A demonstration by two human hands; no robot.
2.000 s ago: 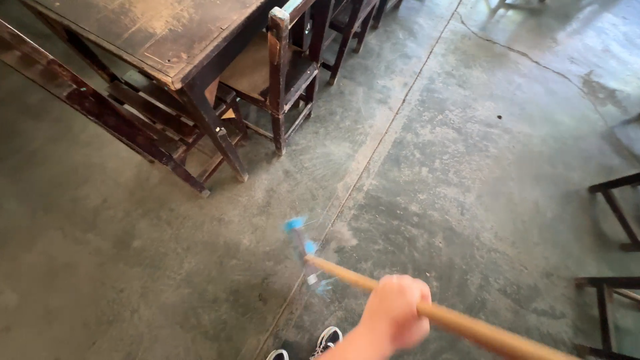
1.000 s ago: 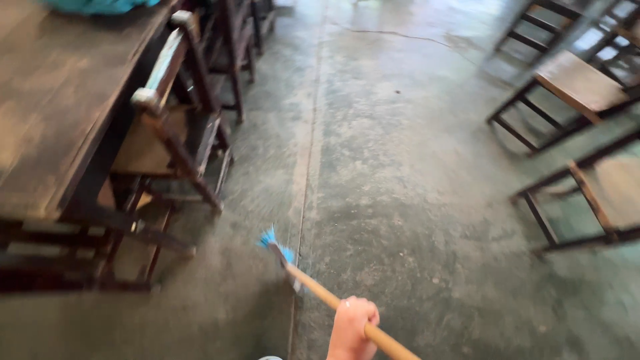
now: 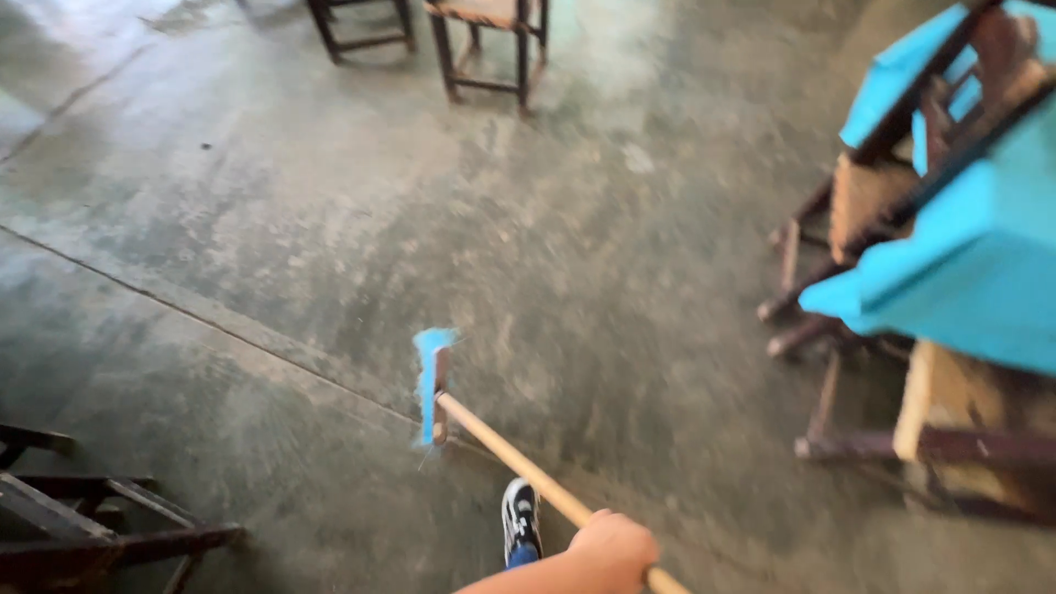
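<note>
My left hand [image 3: 615, 549] is closed around the pale wooden handle of a push broom [image 3: 516, 458], near the bottom of the view. The handle slopes up and left from my fist to a brown broom head with blue bristles [image 3: 427, 388], which is on the concrete floor beside a floor joint. Below the handle, the forearm comes in from the bottom edge. The handle's upper end runs out of view at the bottom right. My right hand is not in view.
A shoe [image 3: 520, 516] is just below the broom handle. Dark wooden chairs [image 3: 483, 82] stand at the top, with dark wooden furniture [image 3: 124, 540] at lower left. At right are more chairs [image 3: 874, 198] and a table with a blue cover [image 3: 990, 272].
The view has swung far to the right, bringing in the blue-covered table. The broom head has turned relative to the view, and my left hand still grips the handle.
</note>
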